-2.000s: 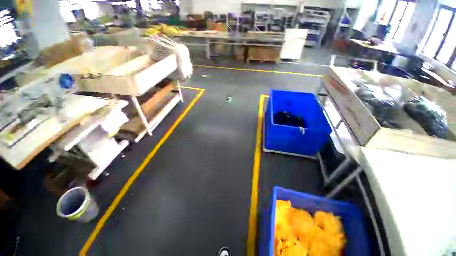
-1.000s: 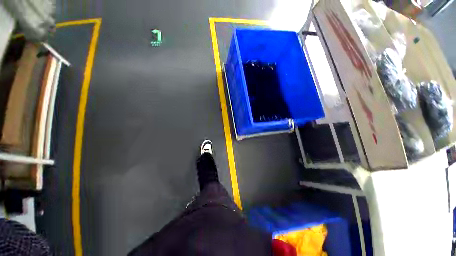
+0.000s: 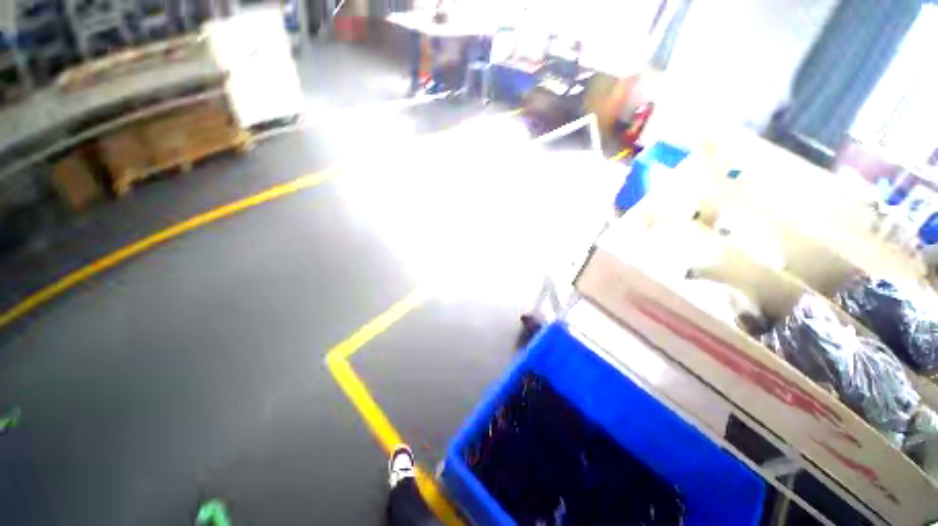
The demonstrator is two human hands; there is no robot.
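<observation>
Neither of my hands is in the picture. Nearest in front of me is a large blue crate [image 3: 638, 411] at the lower right, cut off by the bottom edge. It holds a heap of small black pieces [image 3: 566, 462], too blurred to tell apart. My shoe [image 3: 401, 465] is on the floor at the crate's left, by the yellow line. To the right of the crate a long cardboard box [image 3: 741, 375] holds shiny plastic bags with dark contents [image 3: 843, 354].
A yellow floor line [image 3: 360, 396] turns a corner left of the crate. Another line [image 3: 195, 221] curves across the grey floor. Brown boxes [image 3: 170, 144] stand under a long table at the upper left. Strong glare covers the middle. A smaller blue crate [image 3: 653, 170] stands further back.
The view has moved forward, turned right and lifted. The crate with black pieces is now close at the lower right. The crate with yellow-orange pieces and a red patch beside it have left the picture.
</observation>
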